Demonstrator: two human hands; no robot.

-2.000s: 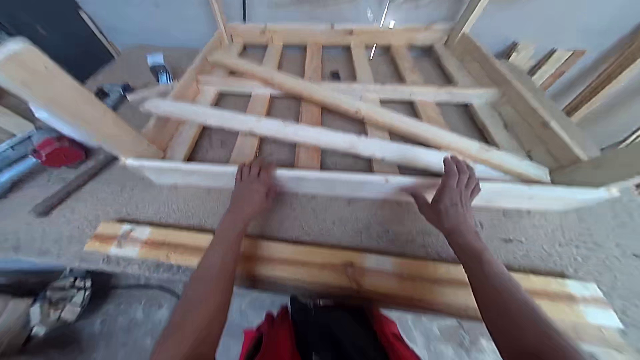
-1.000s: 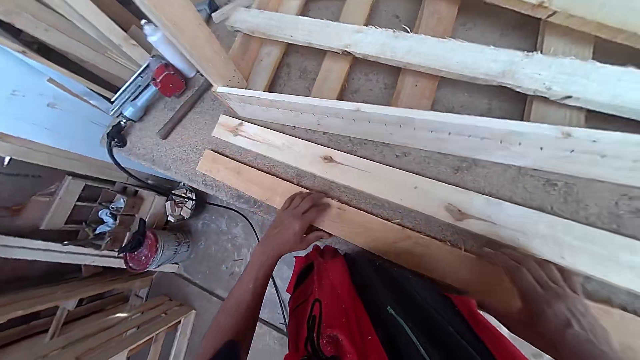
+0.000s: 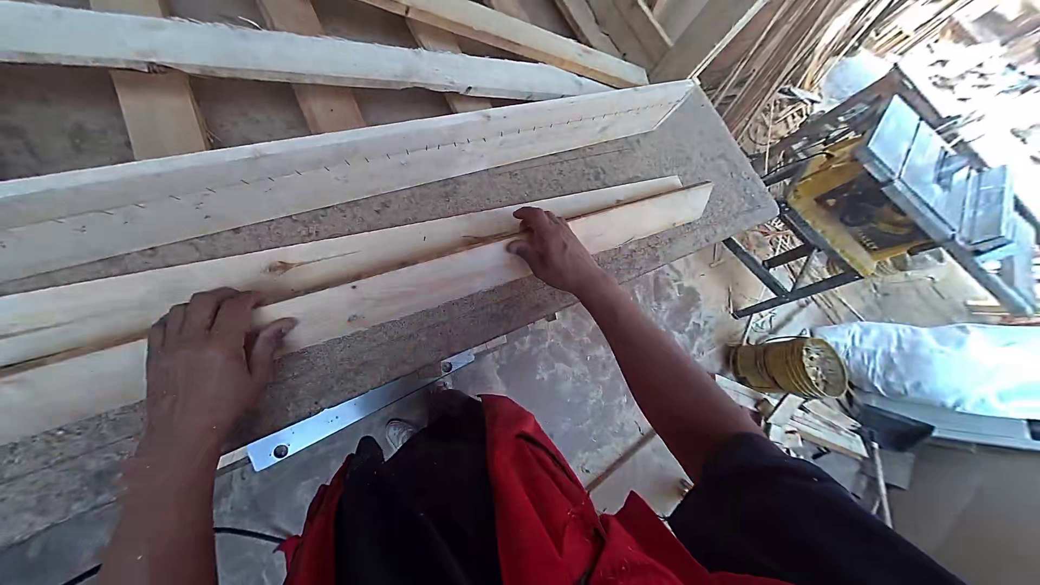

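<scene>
Two long pale boards lie side by side on the worktable [image 3: 520, 313]. My left hand [image 3: 207, 349] grips the near board [image 3: 406, 292] at the left, its fingers over the upper edge and its thumb on the face. Farther right, my right hand [image 3: 552, 248] holds the same board, fingertips over the seam beside the far board [image 3: 341, 252]. Behind them stands a wooden frame's side rail [image 3: 390, 158] with a row of small marks or staples along it. Rough white lumber [image 3: 284, 57] lies across the frame's slats [image 3: 158, 110].
A yellow table saw [image 3: 861, 203] on a metal stand is at the right. Below it are a yellow bucket [image 3: 788, 367], white sacking [image 3: 934, 366] and wood offcuts [image 3: 821, 431]. Thin wood strips are piled behind the table's right corner. A black cable [image 3: 248, 532] lies at lower left.
The view has swung right, bringing the table saw into sight. Two seconds ago both hands were at the frame's rail; now they are on the near board. The two boards lie closer together than one second ago.
</scene>
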